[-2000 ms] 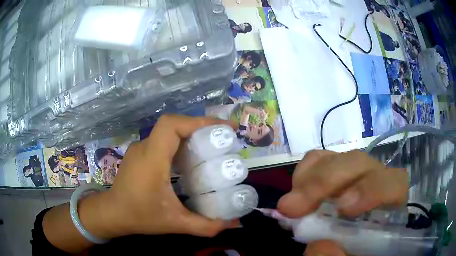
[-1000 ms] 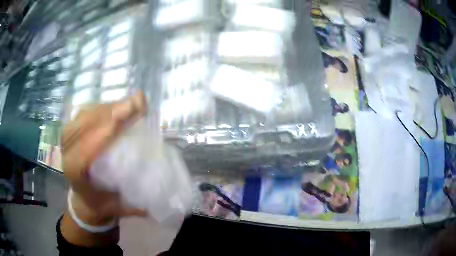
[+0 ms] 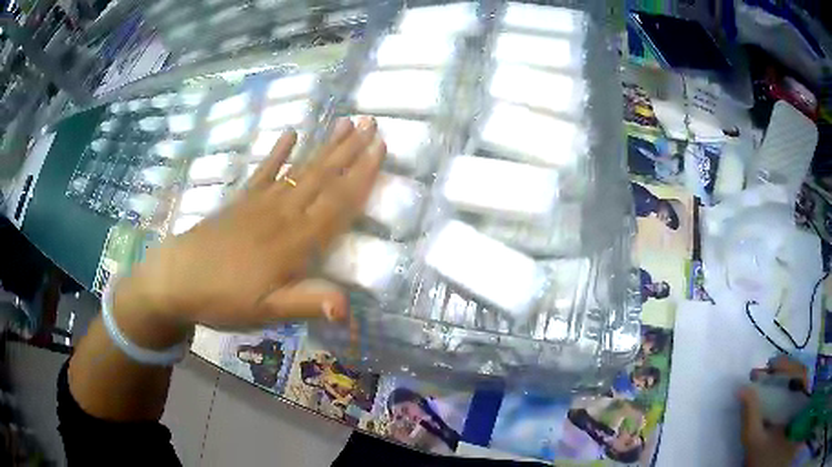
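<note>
My left hand [image 3: 265, 219] is spread flat over the clear blister tray [image 3: 511, 351], fingers apart, with nothing seen in it. It covers part of the tray pockets. White plastic housings [image 3: 502, 185] lie in rows in the tray; one near the front [image 3: 483, 264] lies askew. My right hand [image 3: 771, 424] is small and partly cut off at the lower right. It is closed around the dispensing syringe [image 3: 780, 397], whose green cap [image 3: 815, 410] shows at the picture's edge. The needle tip cannot be made out.
More trays with white units [image 3: 214, 169] stand at the left on a green bench top [image 3: 55, 214]. Right of the near tray are printed photos, a white paper sheet [image 3: 707, 392], crumpled white tissue [image 3: 753, 255] and a thin black cord. A dark flat object [image 3: 682, 41] lies behind.
The view has swung left. The three housings have left my left hand, which has opened over the trays. My right hand with the syringe is now farther to the right, away from my left hand.
</note>
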